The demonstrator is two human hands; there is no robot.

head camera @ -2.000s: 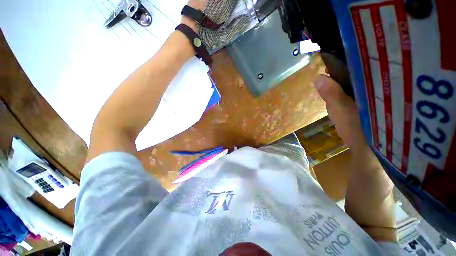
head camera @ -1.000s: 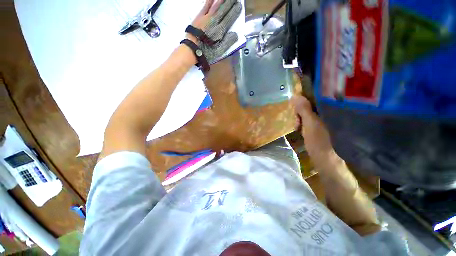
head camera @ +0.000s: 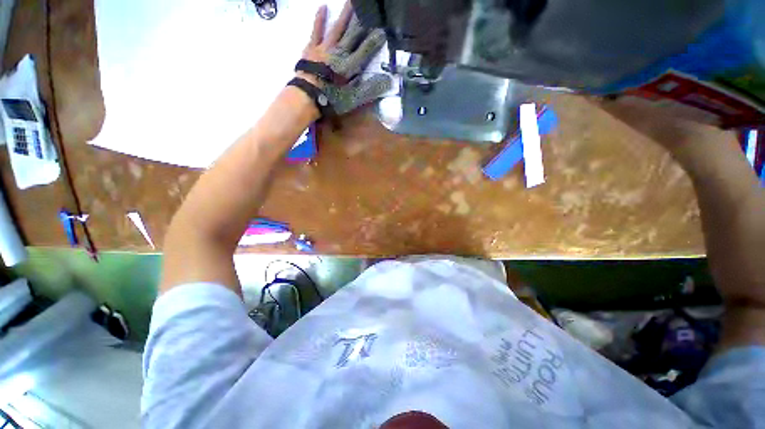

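The cutting machine (head camera: 537, 42), with its dark motor body and blue band, fills the upper right. Its silver base plate (head camera: 457, 109) rests on the brown table. The white paper marker (head camera: 184, 75) lies at upper left, with blue fabric showing at its near corner. My left hand (head camera: 348, 63), in a grey mesh glove with dark wrist straps, lies spread on the paper's right edge, close beside the base plate. My right forearm reaches under the machine body, which hides my right hand and its hold.
A clamp (head camera: 266, 8) is cut off at the top edge. Blue (head camera: 503, 159) and white strips (head camera: 531, 147) lie right of the plate. Pink and blue offcuts (head camera: 267, 233) lie by the table's front edge. A calculator (head camera: 29, 126) is at far left. Bags lie below right.
The view has turned, showing more of the table's front edge and the strips at right. The machine body now lies across the top and hides my right hand. My left hand remains on the paper.
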